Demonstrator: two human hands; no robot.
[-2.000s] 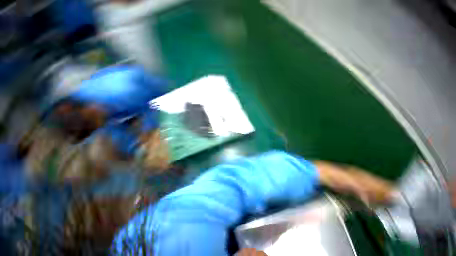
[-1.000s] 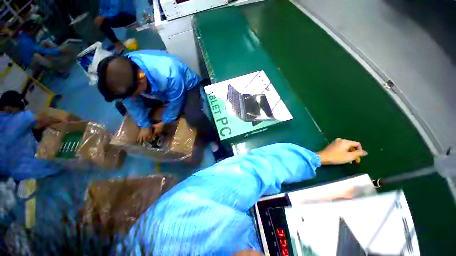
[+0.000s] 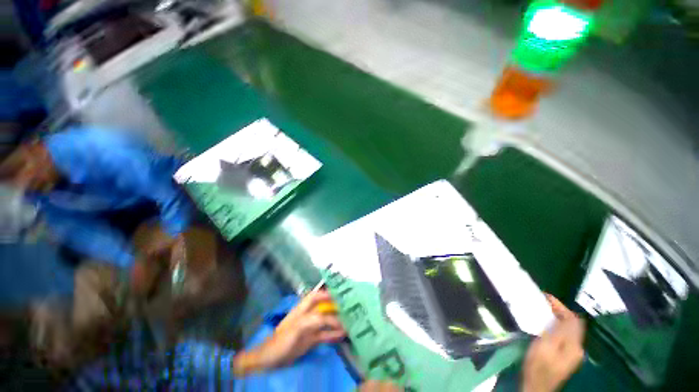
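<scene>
A white and green tablet PC retail box (image 3: 410, 230) lies tilted across the lower middle of the view, with a dark tablet and keyboard picture. My left hand (image 3: 306, 329), with a yellow finger cot, holds its left edge, fingers curled. My right hand (image 3: 556, 348) grips its right edge. The scale does not show; what is under the box is hidden. The view is blurred.
A second retail box (image 3: 249, 172) lies on the green bench to the left. Another box (image 3: 636, 295) lies at the right. A signal light (image 3: 552, 38) glows green near the pale wall. A person in a blue smock (image 3: 103, 184) bends at the left.
The view has swung right. My left hand has come back from beyond the scale to the box's left edge. My right hand now shows on the box, which covers where the red digits showed.
</scene>
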